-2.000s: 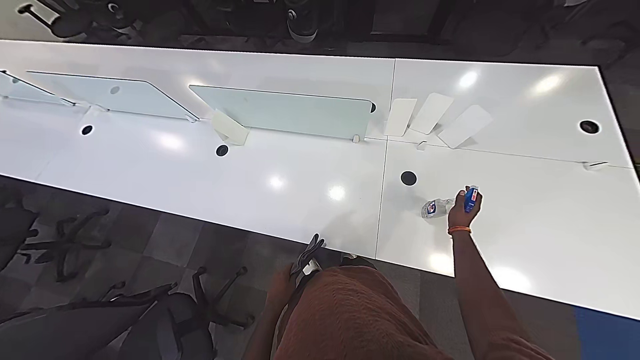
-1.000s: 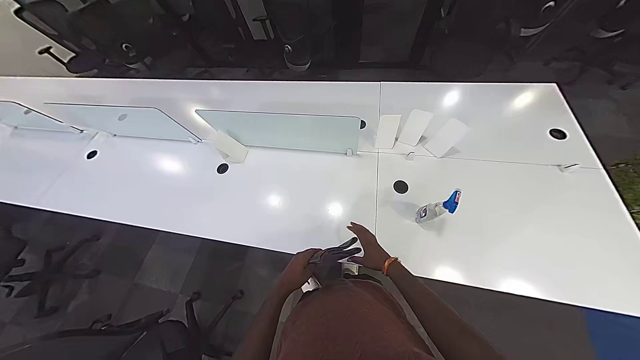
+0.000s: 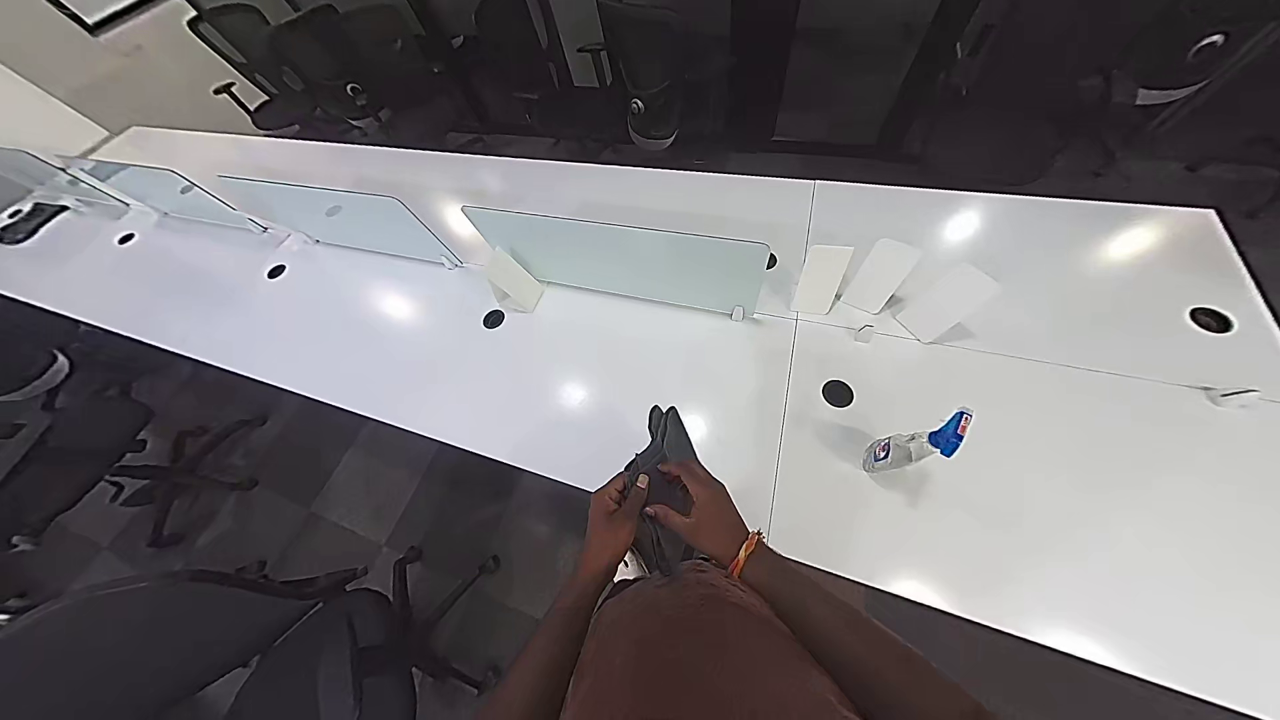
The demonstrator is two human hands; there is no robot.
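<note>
Both of my hands are in front of my body at the near edge of a long white desk (image 3: 620,370). My left hand (image 3: 614,515) grips a dark grey cloth (image 3: 652,460), and my right hand (image 3: 705,510), with an orange band at its wrist, pinches the same cloth from the other side. Two pointed ends of the cloth stick up past my fingers. To the right, a clear spray bottle (image 3: 897,452) with a blue trigger head stands on the desk, touched by neither hand.
Frosted glass dividers (image 3: 620,260) run along the desk's middle. White panels (image 3: 823,280) stand right of them, near a round black cable grommet (image 3: 838,393). A black item (image 3: 35,222) lies at the far left. Office chairs (image 3: 360,640) are at the lower left, others behind the desk.
My right hand has let go of the spray bottle and moved left to join my left hand. The dark cloth now rises in both hands above the desk edge.
</note>
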